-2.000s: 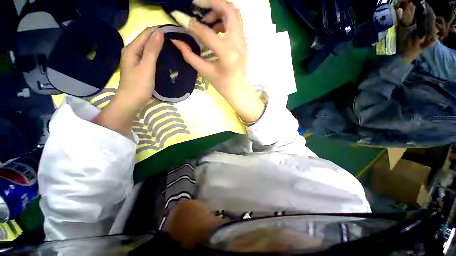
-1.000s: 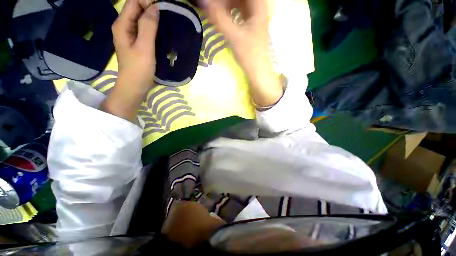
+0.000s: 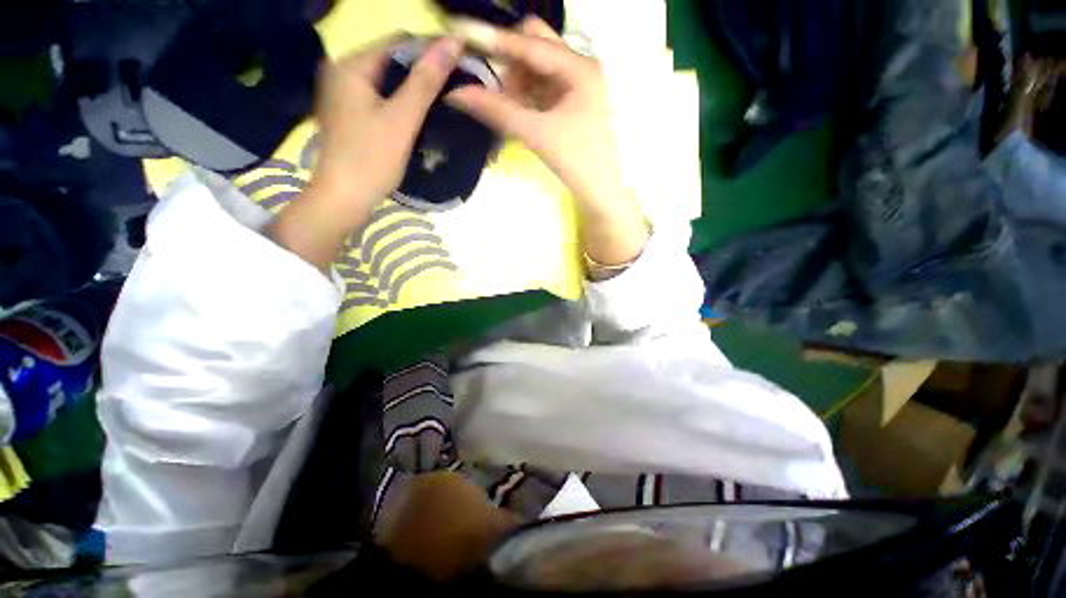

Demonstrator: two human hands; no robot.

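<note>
A dark oval piece [image 3: 444, 146] with a small light cut-out lies on the yellow backing sheet [image 3: 514, 251], which bears rows of grey arcs. A pale crescent edge shows at its far end, partly under my fingers. My left hand [image 3: 380, 129] lies over the oval's left side, thumb and fingers at its far end. My right hand [image 3: 549, 111] is bent over the far right edge with thumb and finger close together. A small pale strip or scrap [image 3: 473, 35] shows at the right fingertips, blurred; its exact form is unclear.
Another dark oval with a grey crescent [image 3: 228, 88] lies at the left, among more dark pieces. A blue can [image 3: 47, 362] stands at the far left. Bright sheets [image 3: 682, 140] lie right of my hand. A neighbouring person's dark garment [image 3: 912, 222] and a cardboard box [image 3: 906, 432] are at right.
My right hand has come back from the right to the oval's far end, beside my left hand. Both hands now cover part of the crescent seen a second ago.
</note>
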